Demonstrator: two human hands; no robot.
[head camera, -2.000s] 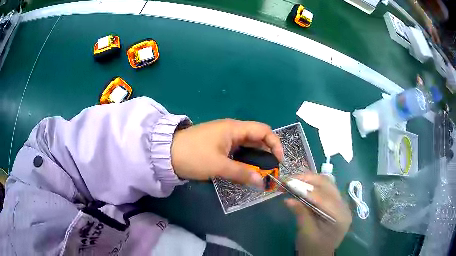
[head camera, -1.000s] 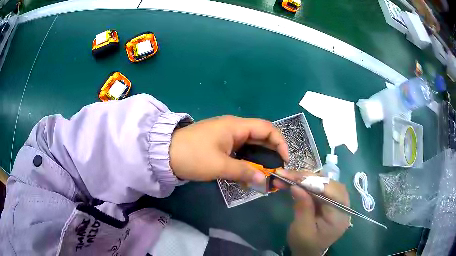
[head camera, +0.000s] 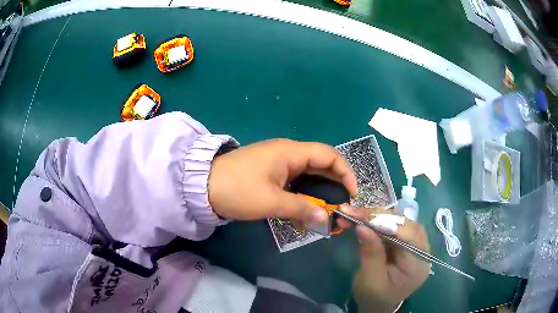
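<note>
My left hand (head camera: 269, 180) holds an orange-and-black unit (head camera: 321, 191) over the parts box (head camera: 298, 243), its black side up and its orange rim toward my right hand. My right hand (head camera: 391, 257) holds silver tweezers (head camera: 422, 253) between thumb and fingers. One end of the tweezers is at the unit's orange edge; the other points to the lower right. A white wrap (head camera: 387, 222) is on a finger of my right hand. The shallow box holds many silver pins, partly hidden under my hands. What the tweezer tips touch inside the unit cannot be made out.
Three more units (head camera: 174, 55) lie at the upper left. Right of the box are white paper (head camera: 413, 143), a glue bottle (head camera: 407, 202), a white cable (head camera: 448, 232), a tape roll (head camera: 503, 176), a water bottle (head camera: 511, 112) and a clear bag (head camera: 508, 238). A white-edged conveyor (head camera: 342, 32) runs behind.
My right hand has shifted its hold, and more of the tweezers now shows toward the lower right. The unit on the conveyor has moved almost out of the top of the picture.
</note>
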